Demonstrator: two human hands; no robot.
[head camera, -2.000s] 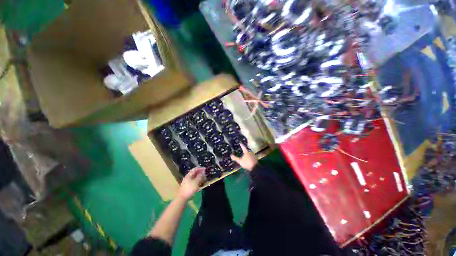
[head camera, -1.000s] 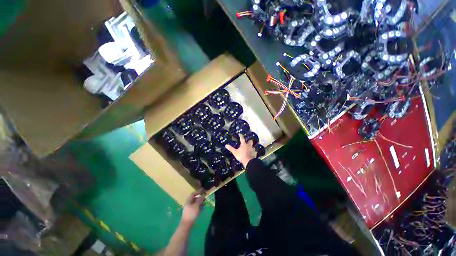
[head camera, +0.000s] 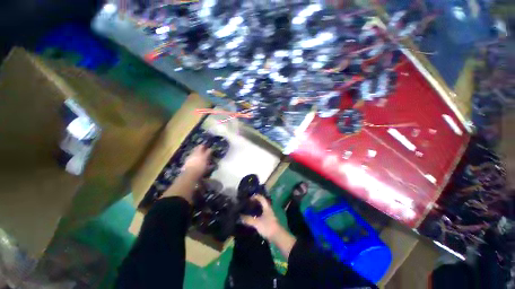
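The open brown carton (head camera: 169, 121) stands low in front of me, with black camera heads (head camera: 212, 211) inside beside a bare white layer sheet (head camera: 237, 155). The picture is blurred. My left hand (head camera: 196, 162) is inside the carton, its fingers on black heads in the upper rows; whether it grips one cannot be told. My right hand (head camera: 262, 219) is at the carton's lower right edge, fingers and thumb curled around a black head (head camera: 252, 206). Another black head (head camera: 248, 184) shows just above that hand.
A blurred heap of silvery LED light boards (head camera: 265, 62) with wires covers the bench above. A glossy red mat (head camera: 389, 141) lies to the right. A blue stool (head camera: 350, 240) stands below it. A deep carton at left holds white housings (head camera: 82, 135). Wired parts (head camera: 480, 203) lie far right.
The view has shifted and turned. My left hand has moved from the carton's lower edge onto the upper heads. My right hand has moved to the carton's edge with a black head; more layer sheet shows.
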